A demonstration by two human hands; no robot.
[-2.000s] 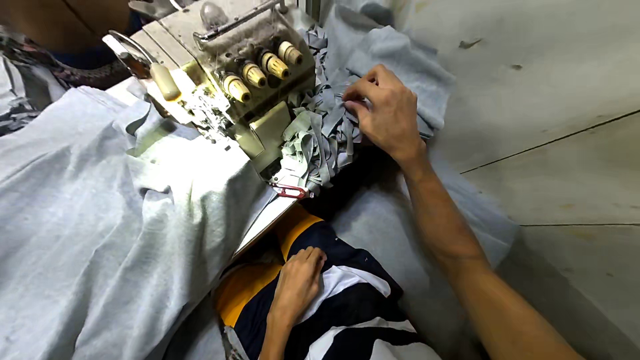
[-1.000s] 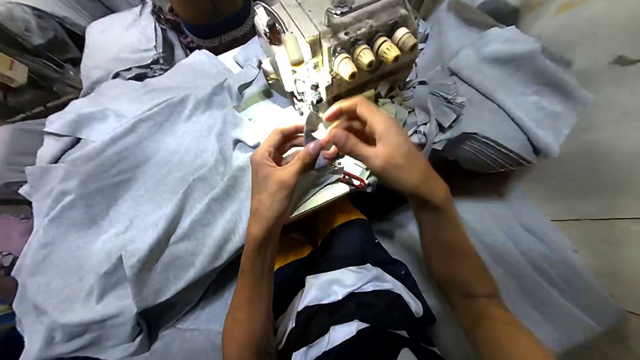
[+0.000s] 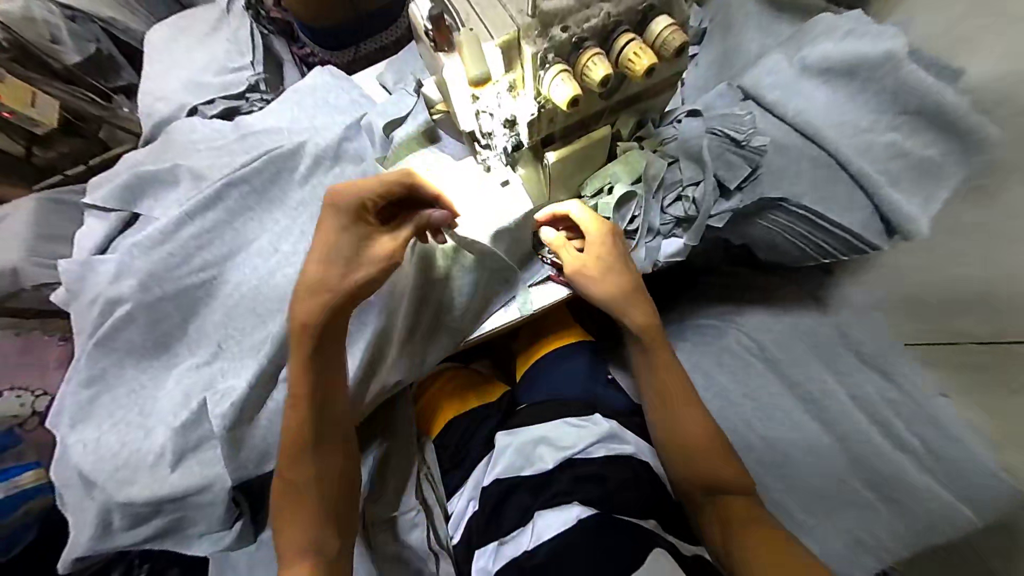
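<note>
An overlock sewing machine (image 3: 552, 88) with a row of several cream tension dials stands at the top centre, its lamp lighting the needle area. Before it, my left hand (image 3: 380, 232) pinches the edge of a large light grey fabric piece (image 3: 208, 280) spread over the left side. My right hand (image 3: 588, 252) is at the right end of that edge, thumb and forefinger together at the cloth; a small dark tool with a red part (image 3: 558, 278), perhaps thread snips, is partly hidden behind it. A tangled heap of narrow grey fabric strips (image 3: 680, 176) lies right of the machine.
More grey cloth (image 3: 864, 120) is piled at the upper right, and another sheet (image 3: 824, 432) hangs at the lower right. The white table edge (image 3: 520, 314) runs just above my lap. Another person's leg (image 3: 344, 16) shows at the top, behind the cloth.
My right hand has come from the strip heap to the front of the machine. My left hand has risen from my lap to the cloth. Since one second ago, the hands have moved apart.
</note>
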